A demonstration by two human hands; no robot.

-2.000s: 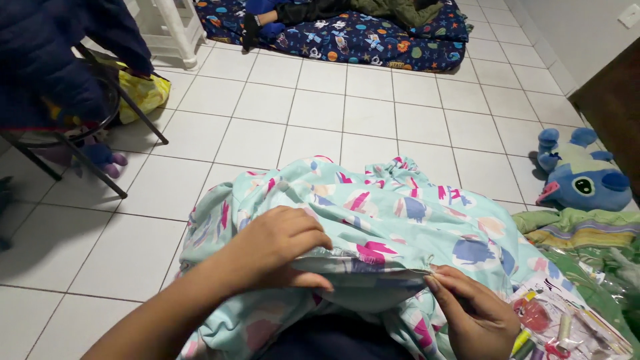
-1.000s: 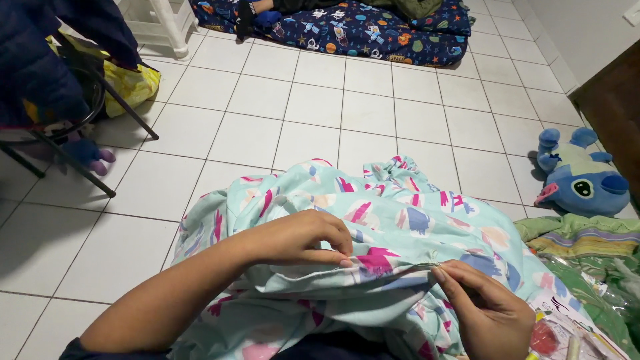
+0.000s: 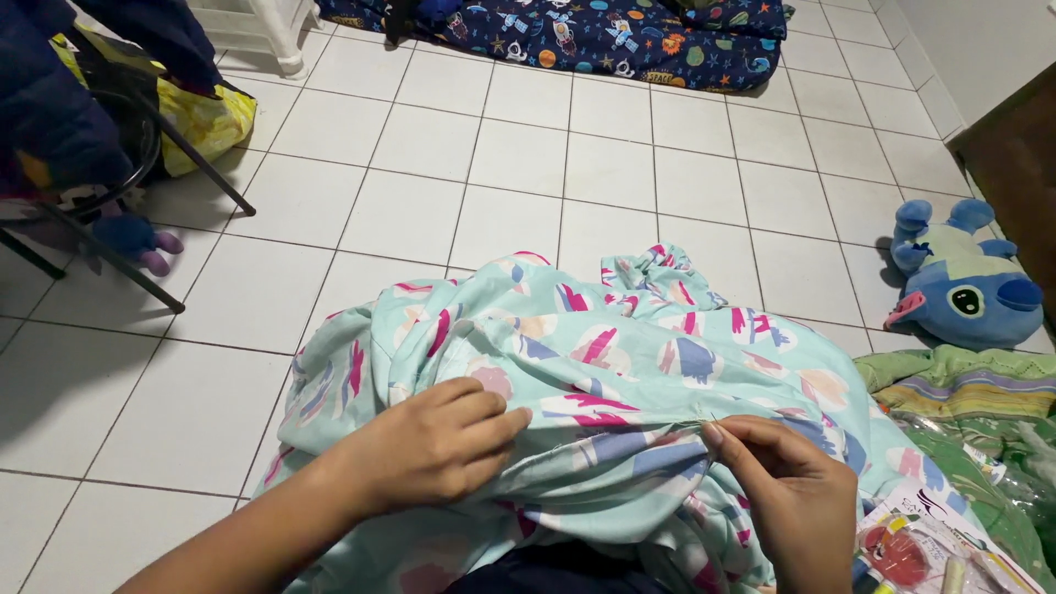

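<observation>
A mint-green printed fabric (image 3: 610, 355) with pink and blue brush-stroke shapes lies bunched over the lap and floor. My left hand (image 3: 458, 441) grips a fold of it at the left, fingers curled. At the right, the thumb and forefinger of my right hand (image 3: 767, 474) pinch the same folded edge. A thin needle-like tip (image 3: 714, 419) shows at those fingertips, with fine thread beside it; its full length is hidden. The edge runs taut between the two hands.
A packet of sewing supplies (image 3: 924, 544) lies at lower right beside a green striped cloth (image 3: 957, 388). A blue plush toy (image 3: 965, 285) lies beyond. Black stool legs (image 3: 194, 165) stand at left near a yellow bag (image 3: 202, 120). A space-print mattress (image 3: 577, 37) lies on the far floor.
My left hand has moved away from my right hand along the fabric edge since one second ago. My right hand stays at its end of the fold.
</observation>
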